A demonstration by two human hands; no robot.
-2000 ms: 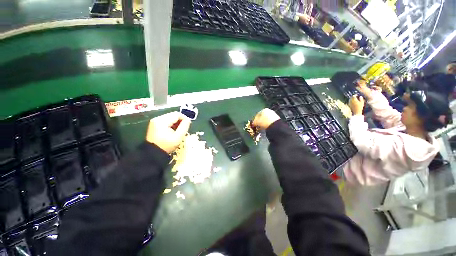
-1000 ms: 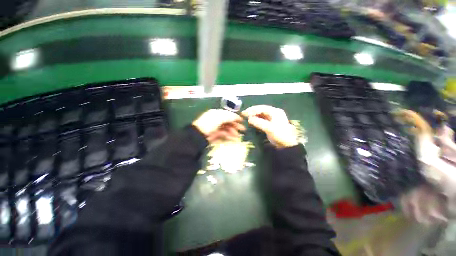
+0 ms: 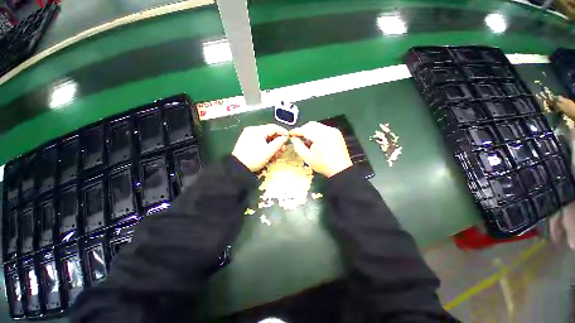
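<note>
My left hand (image 3: 260, 146) and my right hand (image 3: 323, 149) meet fingertip to fingertip just above a loose heap of small pale pieces (image 3: 287, 186). The fingertips pinch something very small and pale between them; what it is cannot be made out. A second, smaller heap of cream-brown bits (image 3: 388, 144) lies to the right. A flat black phone-like slab (image 3: 358, 154) lies on the green bench, partly hidden behind my right hand. A small white-rimmed watch or timer (image 3: 286, 113) stands just beyond my fingertips.
A large black blister tray (image 3: 101, 183) lies at left and another (image 3: 498, 139) at right, over a red support (image 3: 470, 238). A white-grey post (image 3: 239, 50) rises at the pale edge strip beside the green belt (image 3: 315, 50). Another person's hand (image 3: 565, 107) is at the far right.
My right hand has moved from the small right heap to meet my left hand above the pale heap. The view has shifted, showing more of the left tray.
</note>
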